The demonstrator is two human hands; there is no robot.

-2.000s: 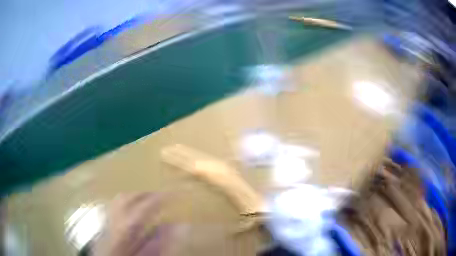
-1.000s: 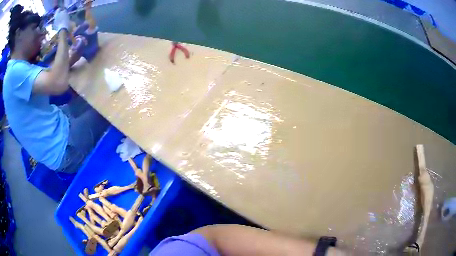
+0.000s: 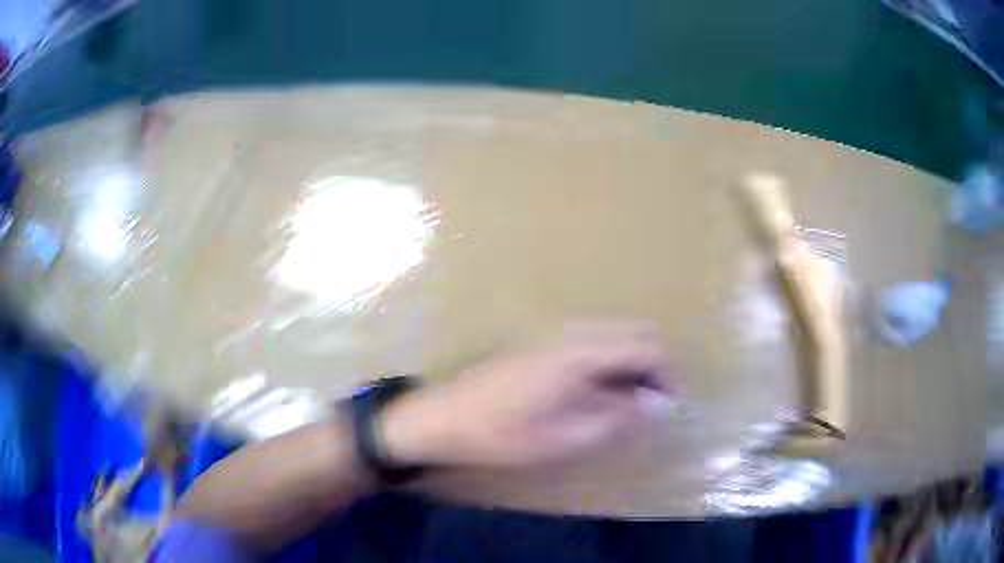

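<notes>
A tan leg (image 3: 812, 319) lies on the glossy tan bench top (image 3: 528, 242) right of centre. Its plain end points away and its foot, with a dark strap, points towards me. My bare left hand (image 3: 550, 407), with a black wristband, is over the bench left of the leg and apart from it. Its fingers look curled but are blurred, and I cannot tell whether they hold anything. My right hand is not in view. A blurred whitish-blue object (image 3: 912, 308) is on the bench right of the leg.
A green belt (image 3: 495, 44) runs along the bench's far side. A blue crate with legs (image 3: 127, 511) is at the lower left, and more brown pieces (image 3: 930, 526) are at the lower right. A small red thing (image 3: 152, 123) lies far left. Bright glare marks the bench.
The view has swung right, so the seated person has left the picture. My left hand has come into view, and the leg appears further left in the picture.
</notes>
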